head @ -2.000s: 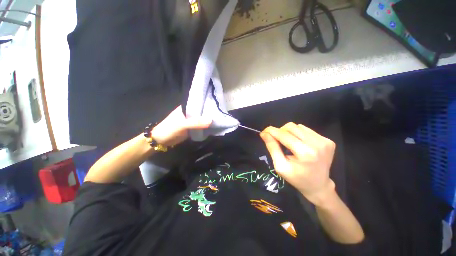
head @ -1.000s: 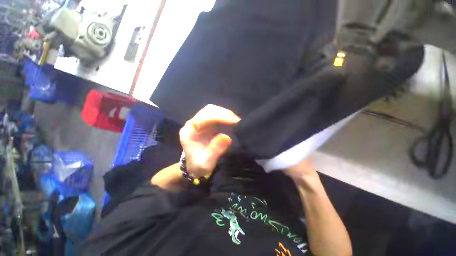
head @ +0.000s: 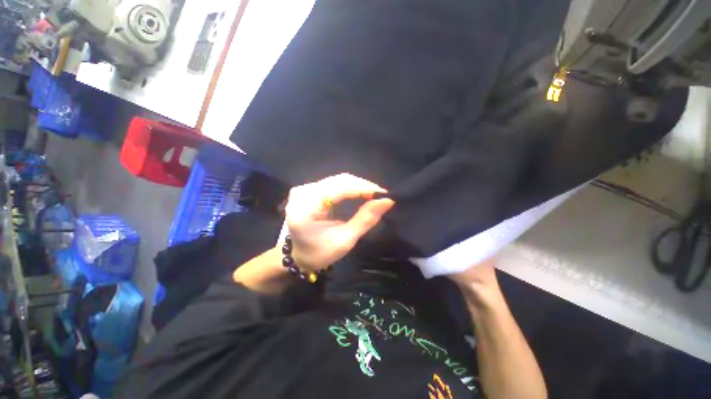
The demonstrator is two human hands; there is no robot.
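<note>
A large dark fabric panel point(head: 374, 101) lies over the white table and under the sewing machine head point(head: 624, 47), its near edge hanging towards my lap. My left hand point(head: 331, 222), with a beaded bracelet, pinches the near edge of the panel between thumb and index finger. A pale fabric piece point(head: 491, 241) shows beneath the panel's right edge. My right hand point(head: 472, 277) is mostly hidden under the pale and dark fabric; only the wrist and part of the back show, so its fingers cannot be seen.
Black-handled shears point(head: 684, 245) lie on the table at the right, cut off by the picture's edge. A red basket point(head: 156, 152) and a blue basket point(head: 206, 199) stand at left, with blue bags point(head: 113, 319) on the floor. Another machine part point(head: 144, 27) is at upper left.
The view has swung left. The pale piece, earlier held up with a thread pulled from it, now lies under the dark panel. My left hand has closed on the panel's edge; my right hand went underneath.
</note>
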